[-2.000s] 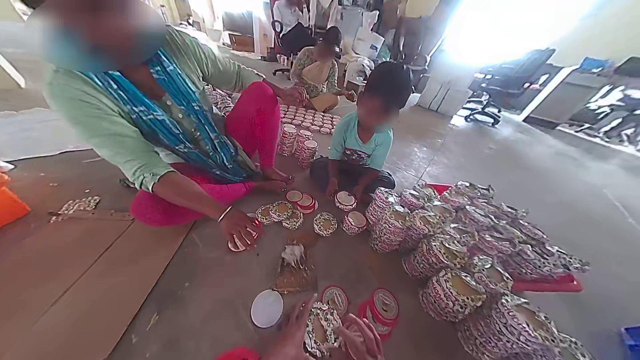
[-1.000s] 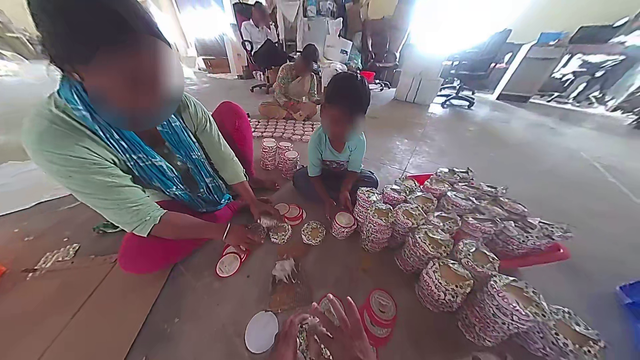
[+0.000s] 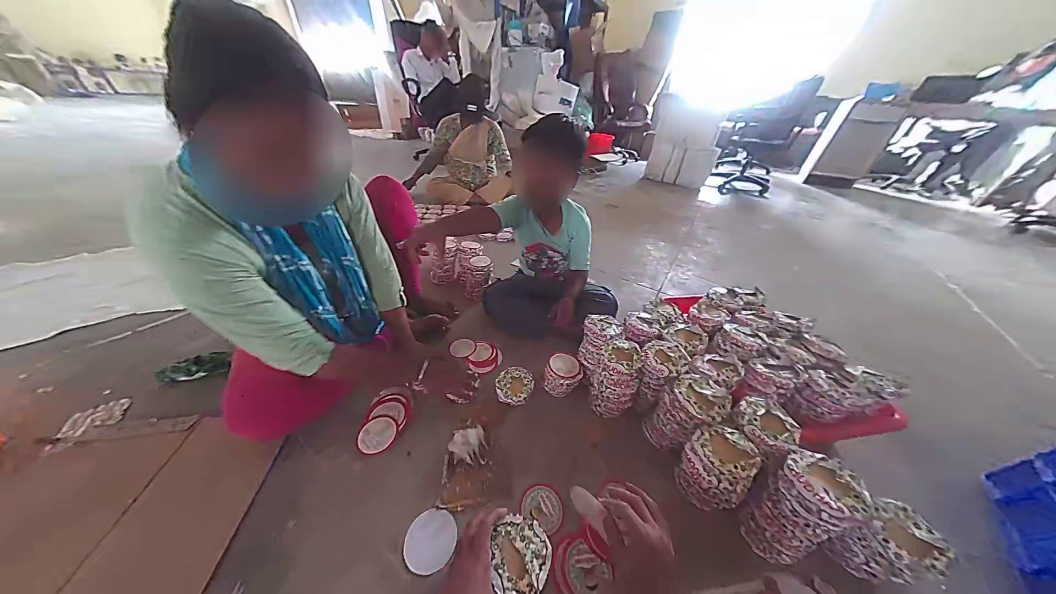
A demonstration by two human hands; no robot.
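Observation:
At the bottom middle my left hand (image 3: 474, 554) is on the left side of a round piece covered in floral-patterned material (image 3: 520, 554), its centre tan. My right hand (image 3: 637, 536) has a thin whitish disc (image 3: 589, 507) at its fingers, above red-rimmed round discs (image 3: 584, 568). Another red-rimmed disc (image 3: 542, 508) lies between the hands, farther out. A plain white disc (image 3: 431, 541) rests on the floor left of my left hand. Beyond it, a small brown board (image 3: 469, 483) bears a white pasty lump (image 3: 468, 444).
Stacks of floral-covered round pieces (image 3: 718, 466) stand at right, several on a red tray (image 3: 858, 425). A blue crate (image 3: 1023, 511) is at the right edge, a cardboard sheet (image 3: 124, 495) at left. Two people sit close opposite, near red-rimmed discs (image 3: 378, 435); others sit farther back.
My right hand has moved apart from the floral piece and now has a whitish disc at its fingers. The person in the light blue shirt has stretched an arm toward the stacks behind.

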